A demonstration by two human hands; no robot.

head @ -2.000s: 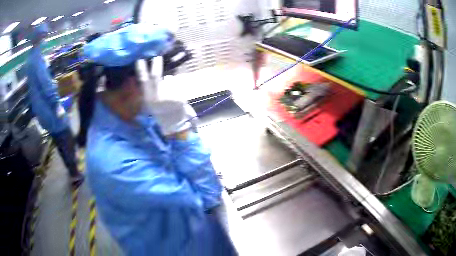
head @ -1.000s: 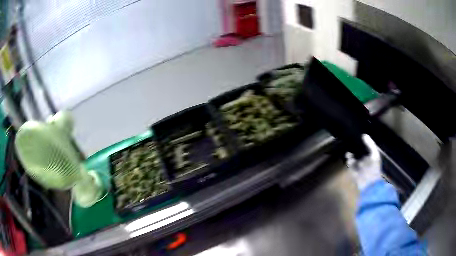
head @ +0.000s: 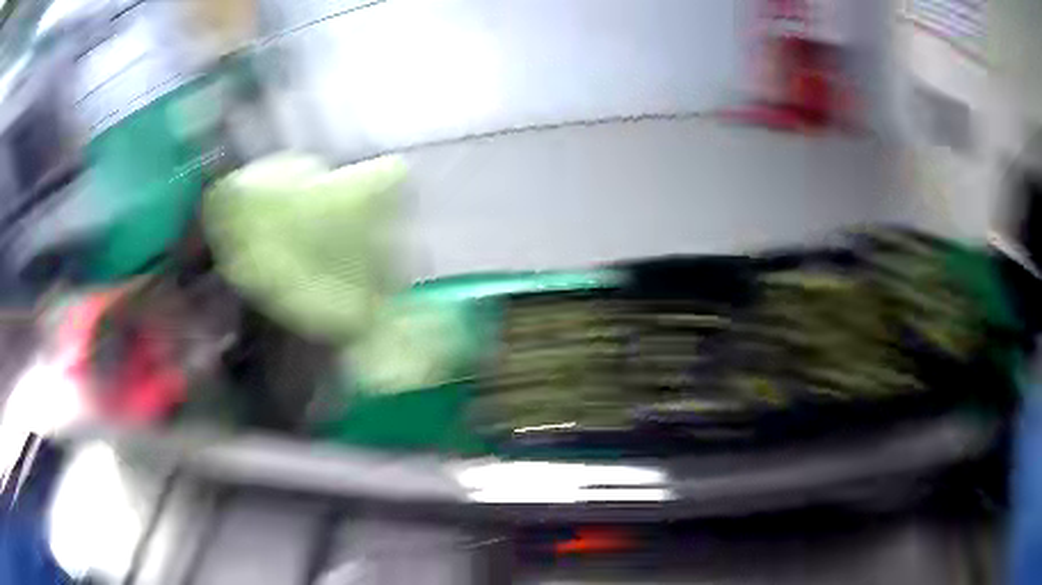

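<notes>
The view is heavily blurred. Black bins of loose olive pieces (head: 571, 360) stand in a row at centre and right, on the green ledge (head: 411, 421). More olive pieces show in the bins further right (head: 840, 331). A blurred white shape (head: 97, 509) lies low at the left beside a blue patch; it may be my left gloved hand, but its fingers and any hold cannot be made out. At the right edge only a blue strip (head: 1028, 491), like a sleeve, shows; my right hand is out of the picture.
A pale green fan (head: 303, 246) stands left of the bins. The silver conveyor rail (head: 800, 471) runs across below them, with a small orange-red piece (head: 594, 541) under it. A red surface (head: 137, 360) is at the left, a red object (head: 806, 86) at the far back right.
The view has swung left, so the bins and fan sit further right. The black tray by my right hand, and that hand, have left the picture.
</notes>
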